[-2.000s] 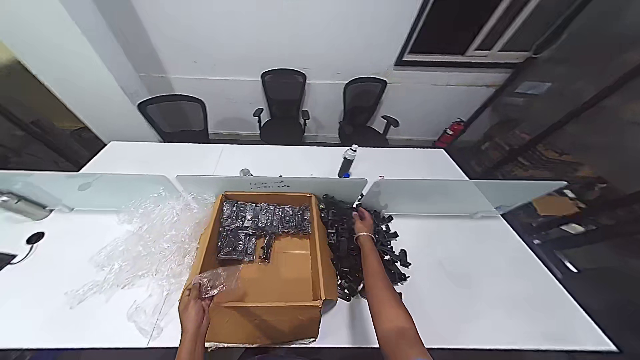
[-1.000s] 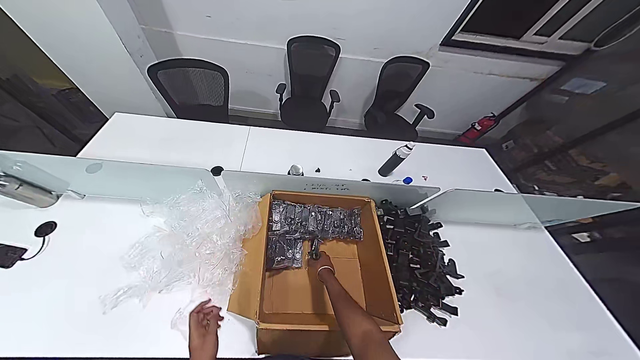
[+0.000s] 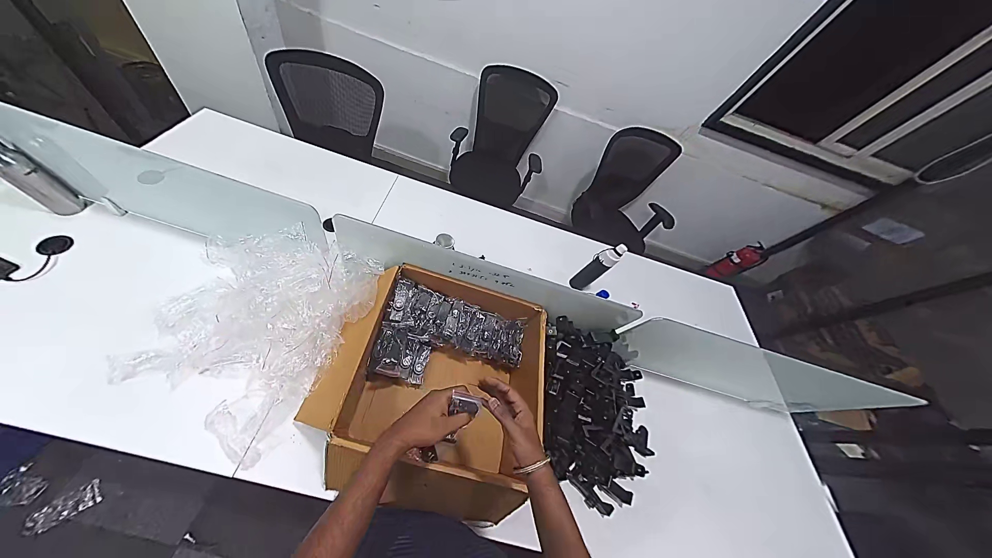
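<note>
An open cardboard box stands on the white table, with rows of black parts in clear plastic bags along its far side and left corner. Over the near part of the box, my left hand is closed on a bagged black part. My right hand is just beside that bag, fingers spread; whether a fingertip touches it I cannot tell. A pile of unwrapped black plastic parts lies against the box's right side. Crumpled clear plastic bags are heaped on the left.
Frosted glass dividers cross the table behind the box. Beyond them are a dark bottle and a glass. A metal flask lies at the far left. Bagged items are on the floor at lower left.
My right hand was reaching among the bagged parts a second ago and is now back near my left. My left hand, then empty beside the box, now holds a bagged part over it.
</note>
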